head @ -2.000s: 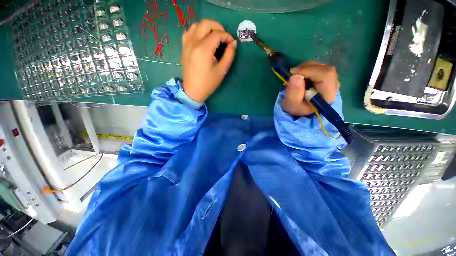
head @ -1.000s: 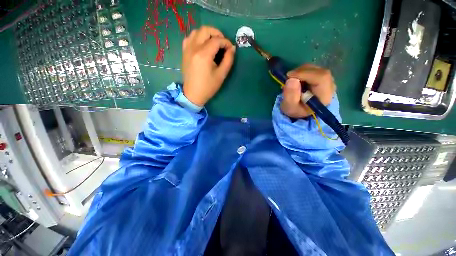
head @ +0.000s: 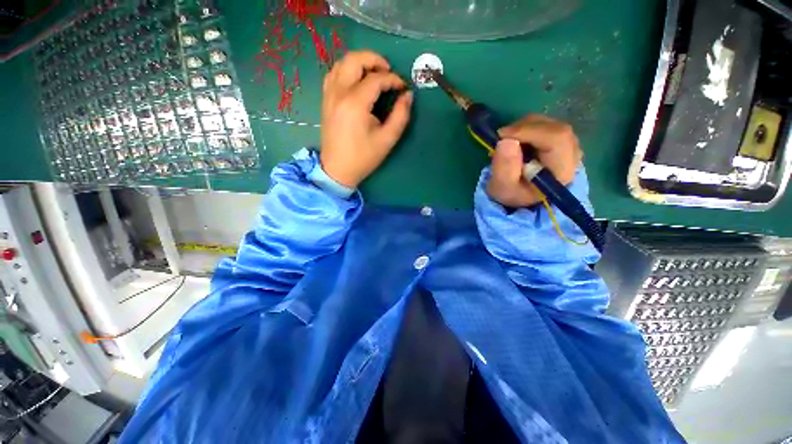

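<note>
A small round white disc lies on the green bench mat, with a tiny dark silvery part on it. My right hand grips the dark blue soldering iron, whose brownish tip reaches the disc from the right. My left hand is just left of the disc, with thumb and forefinger curled close together near its edge. Whether something thin is pinched between those fingertips cannot be told. The iron tip partly covers the small part.
A clear blister tray of silvery parts lies at left, with red lead wires beside it. The clear hood rim is at top. The metal-rimmed stand tray is at right. Stacked trays are below the bench edge.
The whole view has shifted slightly, so the disc, mat and wires appear a little lower. My hands keep nearly the same pose, and the iron tip stays at the disc.
</note>
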